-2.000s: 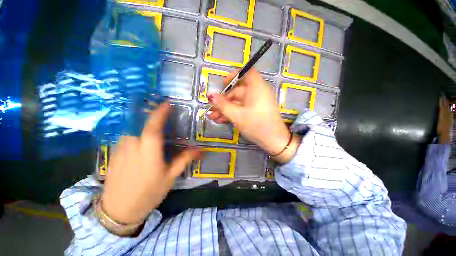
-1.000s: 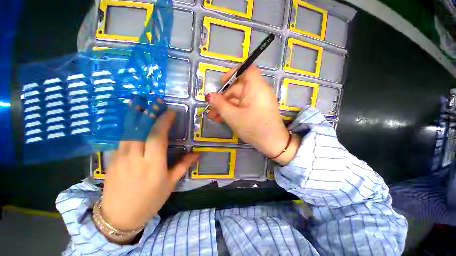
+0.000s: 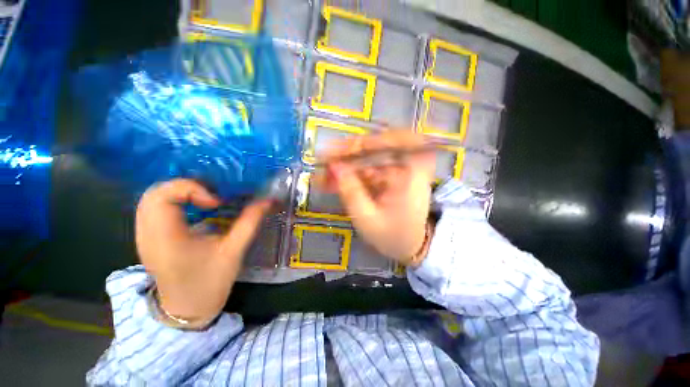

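My left hand (image 3: 189, 253), blurred, is at the lower edge of the blue carrier film (image 3: 189, 128), with the film between thumb and curled fingers. The film is bent, glossy and blurred over the tray's left part; its white pieces cannot be made out. My right hand (image 3: 390, 196) holds the tweezers (image 3: 382, 155), blurred and lying nearly level, tip pointing left. It is over the middle of the clear-grey blister tray (image 3: 484, 162). A yellow-edged frame (image 3: 321, 247) sits in a pocket below the hands; several others sit above. Whether the tweezers hold a piece cannot be told.
More blue film (image 3: 23, 174) lies at the far left. The dark bench (image 3: 556, 181) extends right of the tray. A pale rail (image 3: 575, 64) and green belt (image 3: 560, 26) curve across the upper right. Part of another person's sleeve (image 3: 635, 317) shows at the right.
The blue film has bunched and shifted right, hiding its white rows. My left hand has moved slightly left, its fingers curling. The tweezers have swung from steeply slanted to nearly level.
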